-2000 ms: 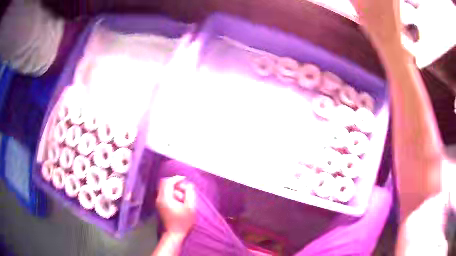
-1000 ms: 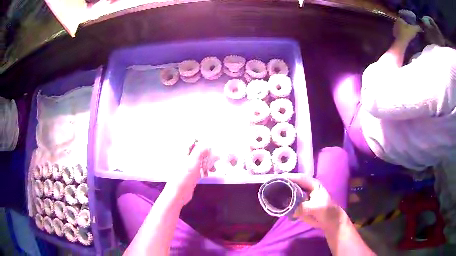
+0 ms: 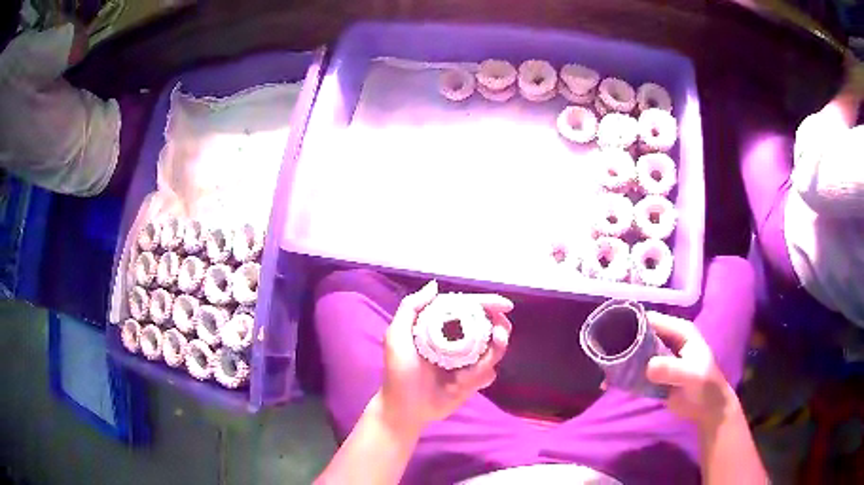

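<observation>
My left hand (image 3: 417,379) holds a pale toothed ring (image 3: 453,331) above my lap, its square central hole facing the camera. My right hand (image 3: 690,374) holds a dark grey hollow sleeve (image 3: 621,346) tilted, its round open end facing up and left. The ring and the sleeve are apart. The large purple-blue tray (image 3: 474,275) lies before my knees with pale toothed rings (image 3: 656,173) along its far and right sides. Its white liner (image 3: 436,180) glares, and some rings near the front edge are washed out.
A side tray (image 3: 258,332) at the left holds a packed block of notched pieces (image 3: 186,313) on a white cloth. A person's sleeve (image 3: 57,114) is at the far left and another person (image 3: 834,208) sits at the right. A blue crate (image 3: 90,369) stands on the floor at left.
My left hand has come back from the large tray's front edge and now holds a toothed ring. My right hand still holds the sleeve. The view has shifted, so the trays appear farther right.
</observation>
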